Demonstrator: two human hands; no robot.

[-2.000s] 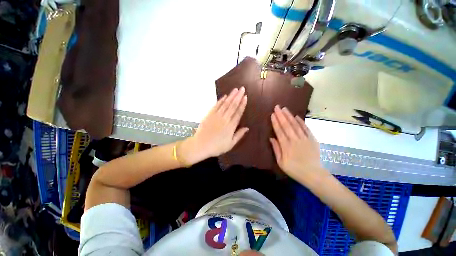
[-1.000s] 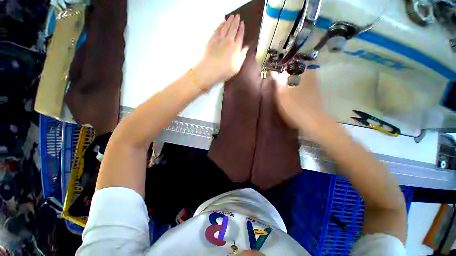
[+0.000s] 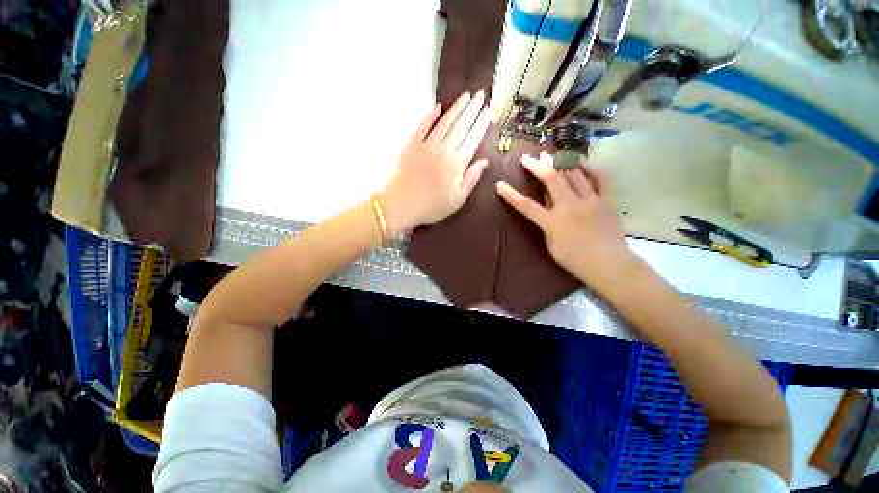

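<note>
A brown panel (image 3: 472,255) with a seam line down its middle lies under the presser foot (image 3: 505,141) of the white sewing machine (image 3: 675,135). Its pointed near end hangs just over the table's front edge, and its far part runs up left of the machine head. My left hand (image 3: 436,168) lies flat on the cloth left of the needle, fingers slightly apart, with a yellow band on the wrist. My right hand (image 3: 571,214) lies on the cloth right of and nearer than the needle, fingers spread, some fingertips close to the foot. Neither hand grips the cloth.
A brown cloth stack (image 3: 172,135) with tan cardboard (image 3: 89,144) lies at the table's left end. Yellow and black snips (image 3: 725,241) lie right of my right hand. Blue crates (image 3: 665,409) stand below the table, with a yellow crate (image 3: 135,342) at left.
The brown panel has moved away from me through the machine; its near end is now closer to the table edge. My left hand has come back nearer from the far part; my right fingers are spread.
</note>
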